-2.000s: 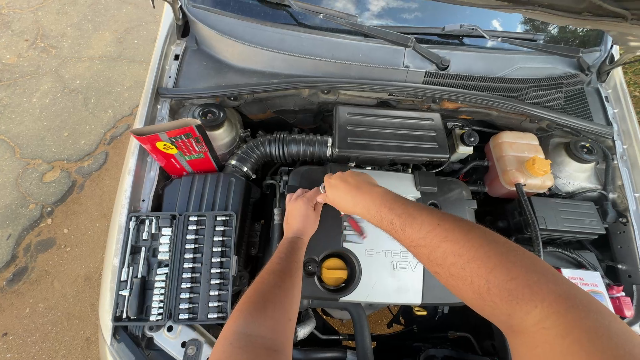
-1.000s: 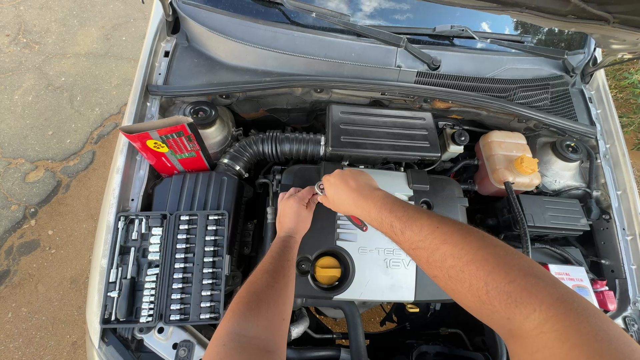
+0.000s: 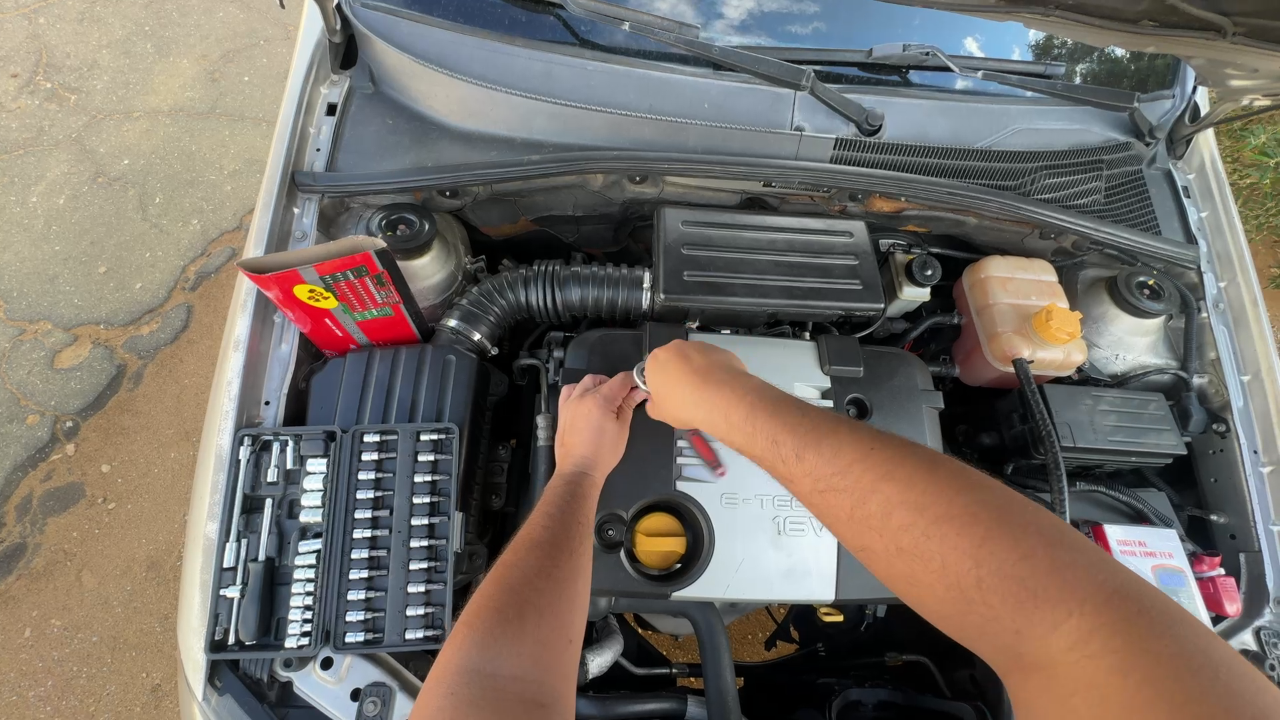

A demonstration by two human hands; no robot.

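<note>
My left hand [image 3: 597, 420] and my right hand [image 3: 692, 385] meet over the upper left part of the plastic engine cover [image 3: 765, 560]. Between them shows the round metal end of a tool [image 3: 641, 376], probably a ratchet head; my right fist is closed on this tool, its handle hidden in the fist. The left fingertips are pinched beside the metal end; what they touch is hidden. A small red mark [image 3: 706, 452], slightly blurred, shows on the cover below my right wrist. An open socket set case [image 3: 335, 540] lies at the left, holding sockets, bits and a screwdriver-like handle.
A red cardboard sleeve [image 3: 335, 300] leans behind the case. The yellow oil filler cap [image 3: 659, 540] sits near my left forearm. Behind my hands are a ribbed intake hose [image 3: 550, 292] and a black box [image 3: 768, 262]. A coolant tank [image 3: 1005, 310] and a multimeter box [image 3: 1150, 565] are at right.
Both hands stay together at the same corner of the engine cover. My right hand has turned a little around the metal tool end.
</note>
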